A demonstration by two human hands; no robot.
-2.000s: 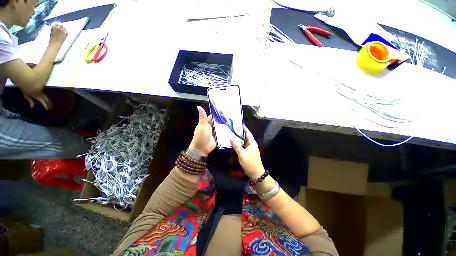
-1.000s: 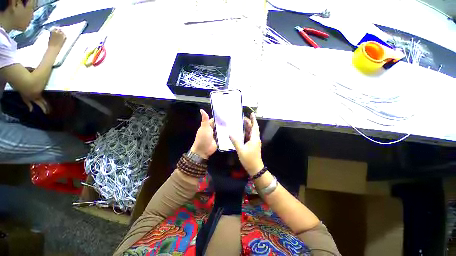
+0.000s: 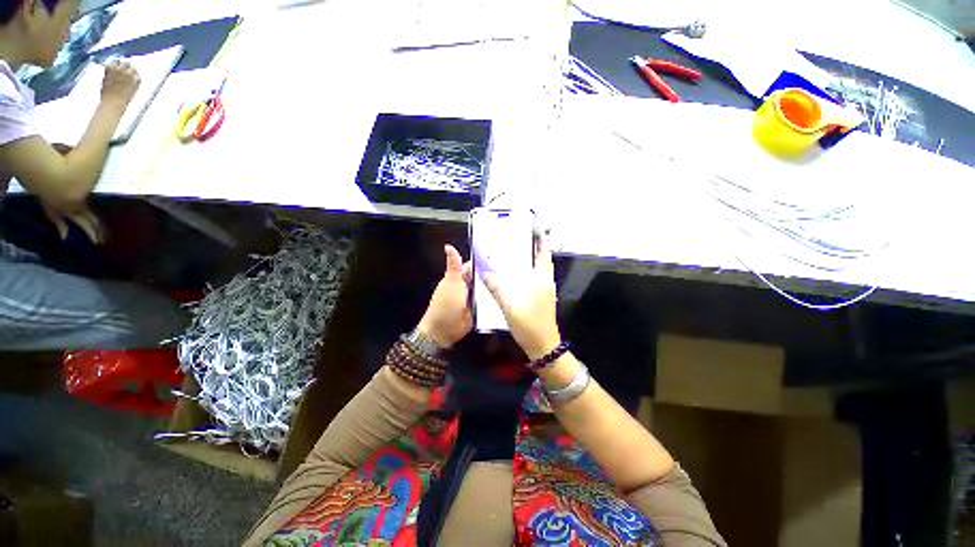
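Note:
A smartphone (image 3: 503, 240) with a bright white screen is held upright over my lap, just off the bench's front edge. My left hand (image 3: 449, 302) grips its left side, thumb pointing up. My right hand (image 3: 526, 301) is at its right side, with the thumb over the lower screen and the fingers partly hidden behind the phone. The black tie box (image 3: 371, 176) with thin white ties (image 3: 433, 167) stands on the bench just beyond the phone, to its left.
Loose cables (image 3: 786, 224) lie at right, one hanging over the edge. Red pliers (image 3: 665, 77), a yellow tape roll (image 3: 786, 126) and scissors (image 3: 202, 116) are on the bench. A person (image 3: 64, 160) sits at left. Finished coils (image 3: 257, 342) fill a carton low at left.
The phone and both hands have shifted slightly right and down. My right thumb has moved higher over the screen, which has gone from a dark-blue picture to mostly white.

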